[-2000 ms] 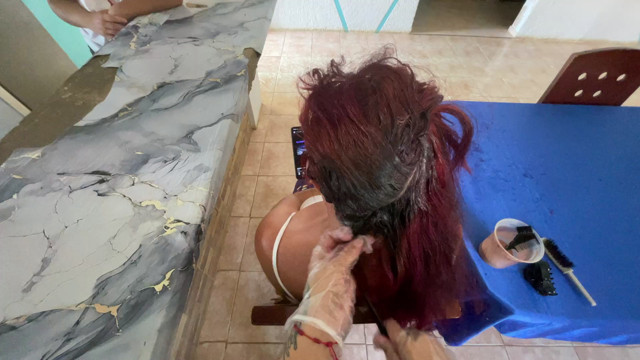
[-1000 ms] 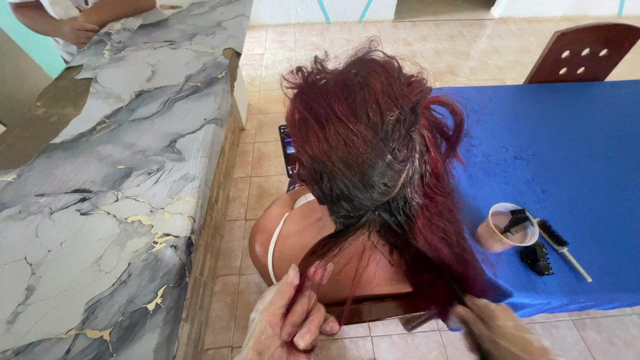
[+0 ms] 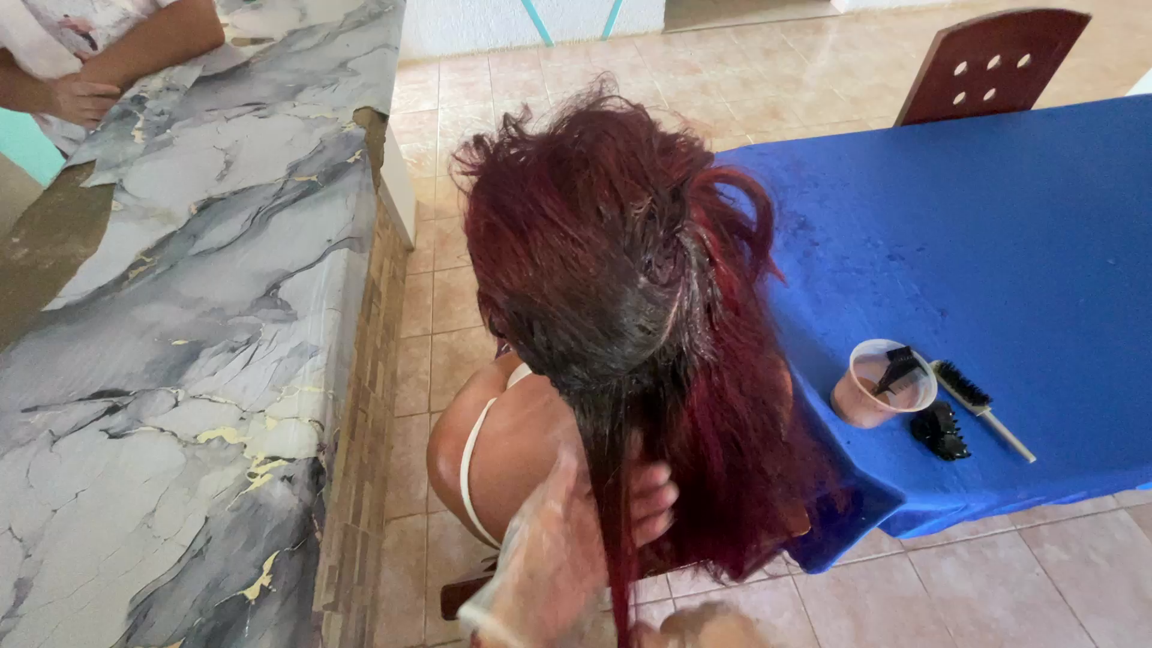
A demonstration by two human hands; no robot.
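Note:
A seated person's long red hair (image 3: 621, 270), dark and wet-looking toward the nape, fills the middle of the head view. My left hand (image 3: 585, 522), in a clear glove and blurred, is at the person's back, its fingers behind a hanging strand of hair (image 3: 614, 504); whether they are closed on it I cannot tell. At the bottom edge, my right hand (image 3: 706, 625) is blurred and mostly cut off beside the strand's lower end; its grip is hidden. A plastic cup (image 3: 864, 405) with a black tint brush (image 3: 898, 367) in it stands on the blue-covered table.
Beside the cup lie a black hair claw clip (image 3: 939, 432) and a bristle hairbrush (image 3: 981, 405) on the blue tablecloth (image 3: 972, 243). A marble-patterned counter (image 3: 207, 270) runs along the left, with another person's folded arms (image 3: 135, 63) at its far end. A wooden chair (image 3: 990, 67) stands behind the table.
My left hand has moved from in front of the person's back to the hanging strand. My right hand has moved left and down, mostly out of view.

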